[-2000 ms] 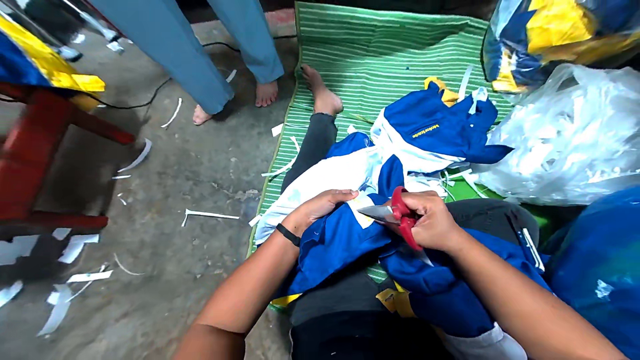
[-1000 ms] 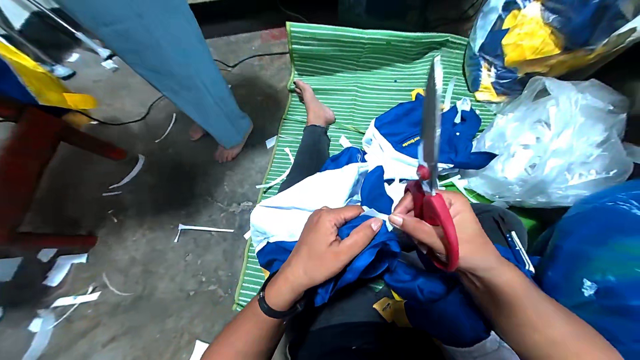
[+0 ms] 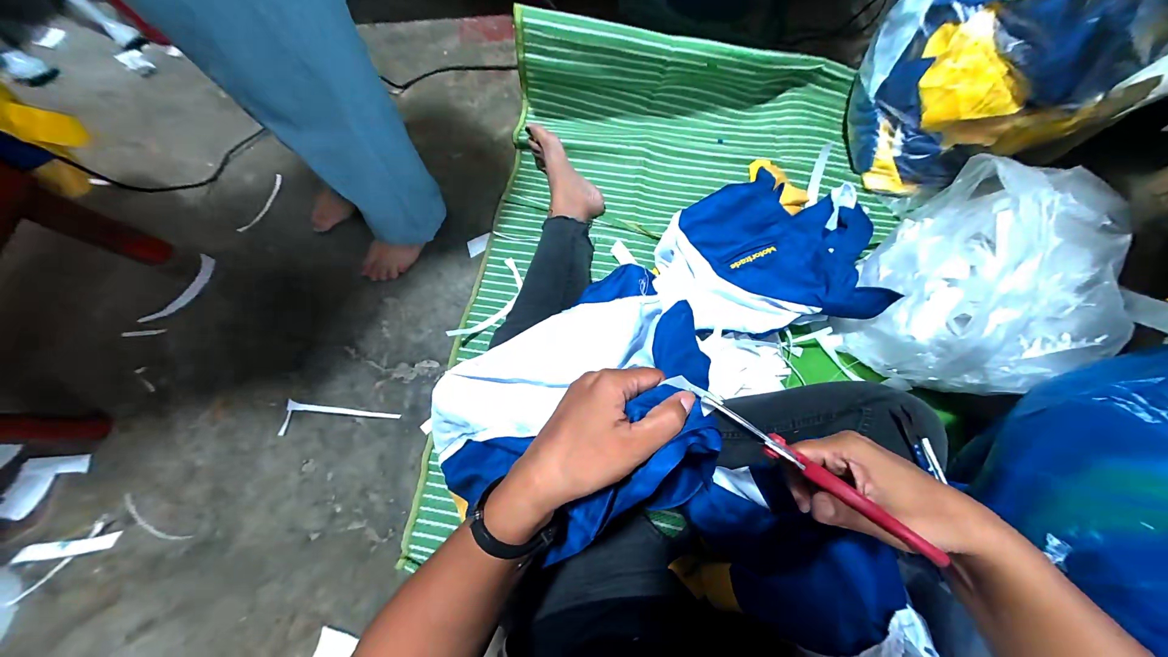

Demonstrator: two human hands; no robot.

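Observation:
My left hand (image 3: 607, 438) pinches the edge of a blue and white garment (image 3: 547, 351) lying over my lap, with a small white piece between or beside thumb and fingers. My right hand (image 3: 853, 488) is shut on red-handled scissors (image 3: 858, 502), whose blades point up and left, the tips right at the white piece by my left thumb. Whether the blades are parted is hard to tell. Beyond lies another blue and white garment part (image 3: 757, 251) with yellow lettering. White scraps (image 3: 744, 365) are heaped between the garment and my bent leg.
A green striped mat (image 3: 675, 109) lies under my legs. At the right are a clear plastic bag of white scraps (image 3: 995, 283), a bag of blue and yellow cloth (image 3: 972, 82) and a blue plastic bag (image 3: 1086, 484). A person's leg (image 3: 310, 109) stands at the left near a black cable (image 3: 201, 182).
The scissors have swung from blades upright a second ago to lying low, with their tips at my left fingers. My right hand has moved away from my left hand, down and right.

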